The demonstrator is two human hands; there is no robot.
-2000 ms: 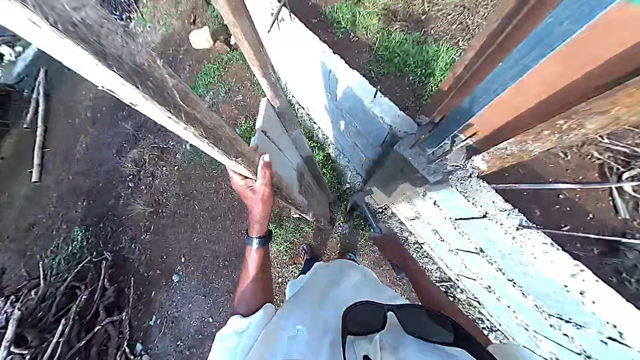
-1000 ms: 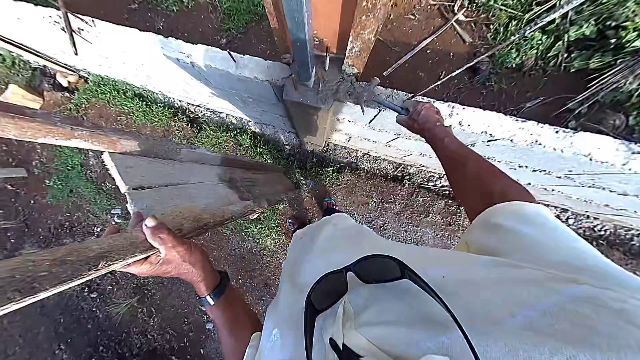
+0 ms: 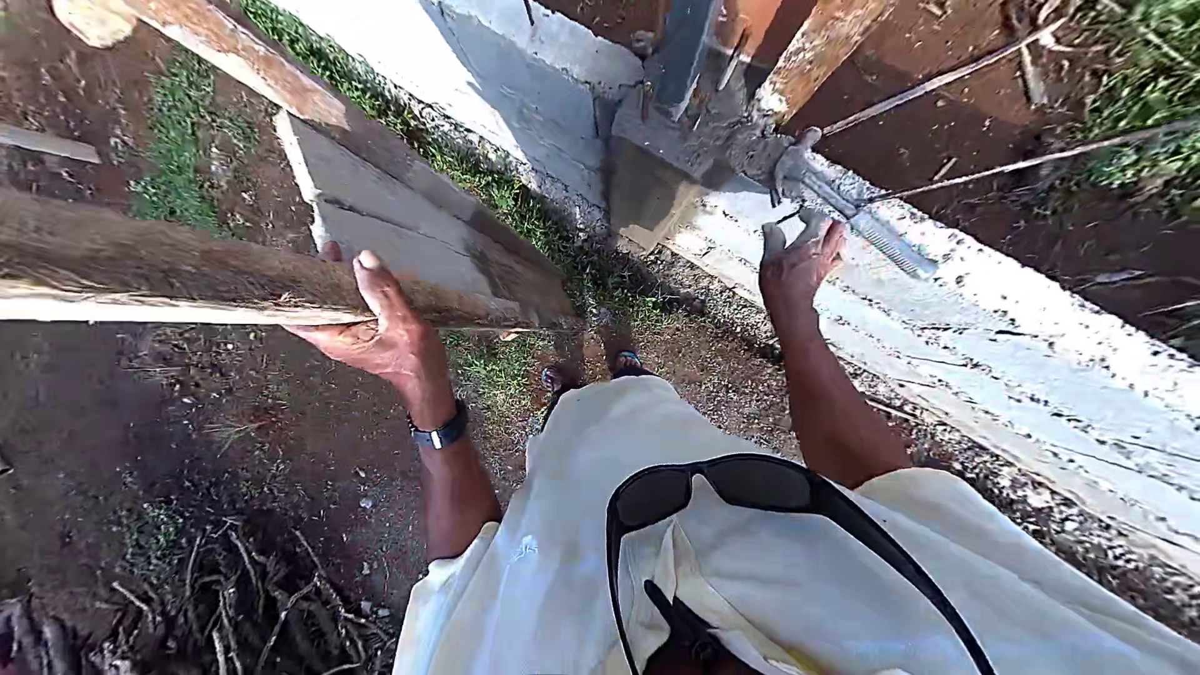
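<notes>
My left hand (image 3: 389,333), with a watch on its wrist, grips the edge of a long wooden board assembly (image 3: 216,267) at the left. Rough boards and a pale panel (image 3: 375,192) meet at its far end, near my feet. A claw hammer (image 3: 853,211) with a ribbed grip lies on top of the low concrete wall (image 3: 1022,309). Just below the hammer is my right hand (image 3: 797,262), its fingers apart and holding nothing. Beyond the hammer's head, a metal post (image 3: 687,56) and a wooden post (image 3: 820,56) stand at the wall's corner.
Two strings or thin rods (image 3: 1022,169) stretch out to the right from near the hammer. A heap of dry sticks (image 3: 244,600) lies at the lower left. A pale stone (image 3: 94,21) and a short piece of wood (image 3: 47,143) lie at the upper left. Sunglasses (image 3: 712,487) hang at my chest.
My right hand has let go of the hammer, which now lies on the wall. The left hand still holds the board assembly. The view has turned.
</notes>
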